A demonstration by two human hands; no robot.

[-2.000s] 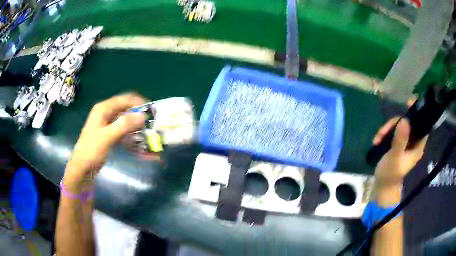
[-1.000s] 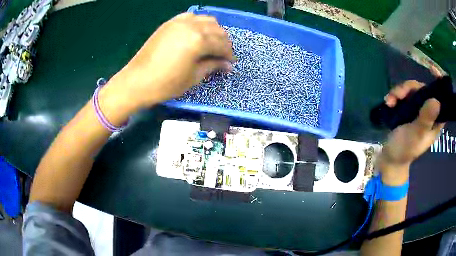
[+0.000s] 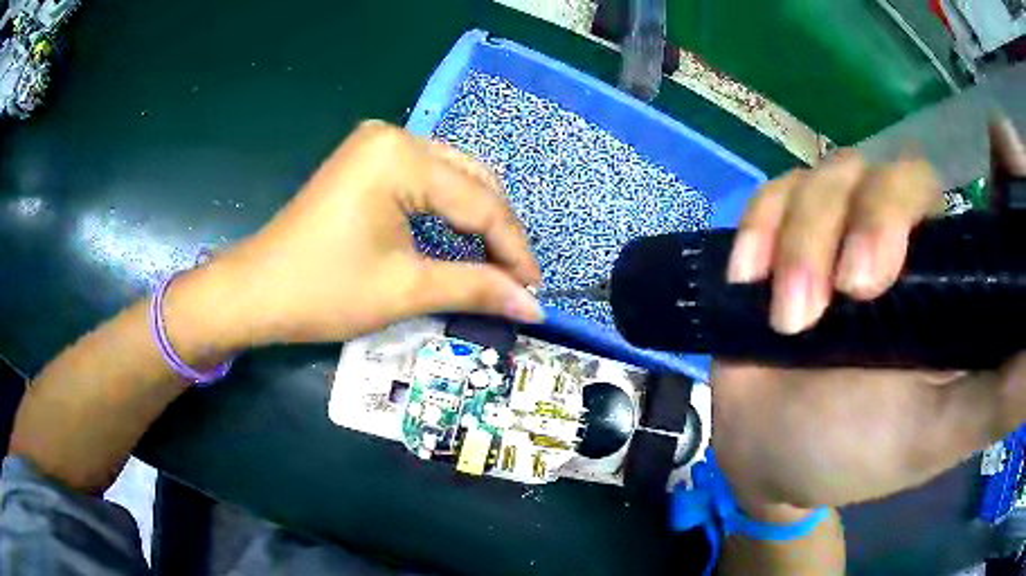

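My right hand [image 3: 844,248] grips a thick black electric screwdriver [image 3: 675,295], held level with its thin bit pointing left. My left hand [image 3: 394,242] is over the left part of the blue screw bin [image 3: 737,177], thumb and forefinger brought together at the bit's tip. A tiny silver screw seems to be between them, too small to tell clearly. Below, an open white socket housing with a green circuit board [image 3: 433,394], a yellow block [image 3: 474,450] and brass contacts [image 3: 543,416] lies on the off-white holding fixture [image 3: 362,396].
Black strips [image 3: 664,433] cross the fixture. Silver screws [image 3: 574,169] fill the bin. A heap of white and metallic units [image 3: 25,56] is at the far upper left. A grey post [image 3: 642,51] stands behind the bin. The green strip [image 3: 788,51] runs behind the bench.
The unit from my left hand now lies on the fixture. My left hand has come out of the screws to the bit's tip. My right hand has brought the screwdriver left over the bin.
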